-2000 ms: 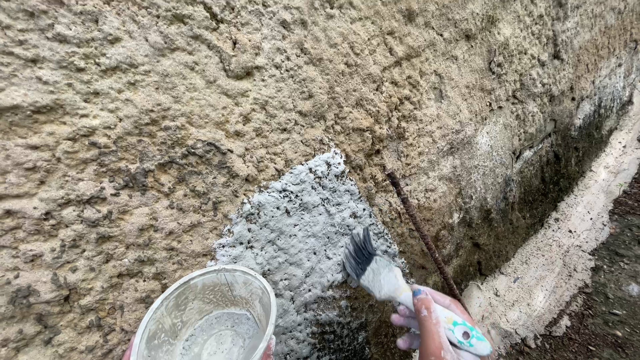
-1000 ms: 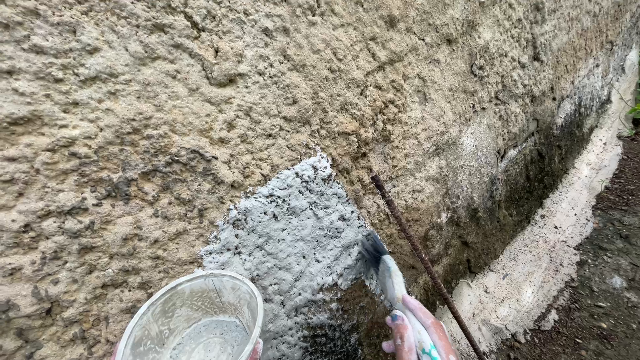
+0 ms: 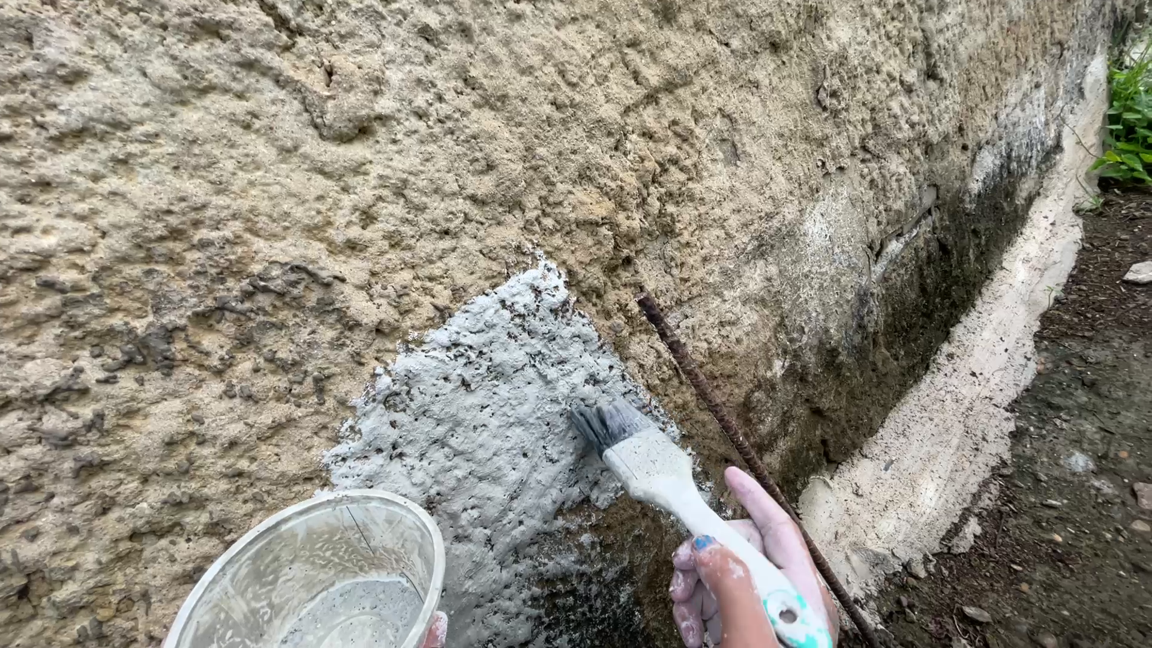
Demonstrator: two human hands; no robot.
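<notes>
My right hand [image 3: 747,567], smeared with pale paint, grips the white plastic handle of a paintbrush [image 3: 661,468]. The brush's dark bristles touch a light grey coated patch [image 3: 486,387] on the rough wall [image 3: 468,180]. My left hand [image 3: 436,630] holds a clear plastic tub [image 3: 310,576] at the lower left; only a fingertip of it shows clearly beside the tub's rim. Grey speckled liquid lies in the bottom of the tub. Below the brush, part of the wall is dark and uncoated.
A rusty ribbed steel bar [image 3: 720,414] slants down just right of the patch, close to my right hand. Along the wall's foot runs a pale mortar strip [image 3: 954,405]. Dark soil [image 3: 1071,468] with small stones and green plants [image 3: 1129,121] lie at the right.
The brush has moved from the patch's right edge, where it was a second ago, leftward onto the grey coating. The coating reaches over more of the patch's right side than two seconds ago.
</notes>
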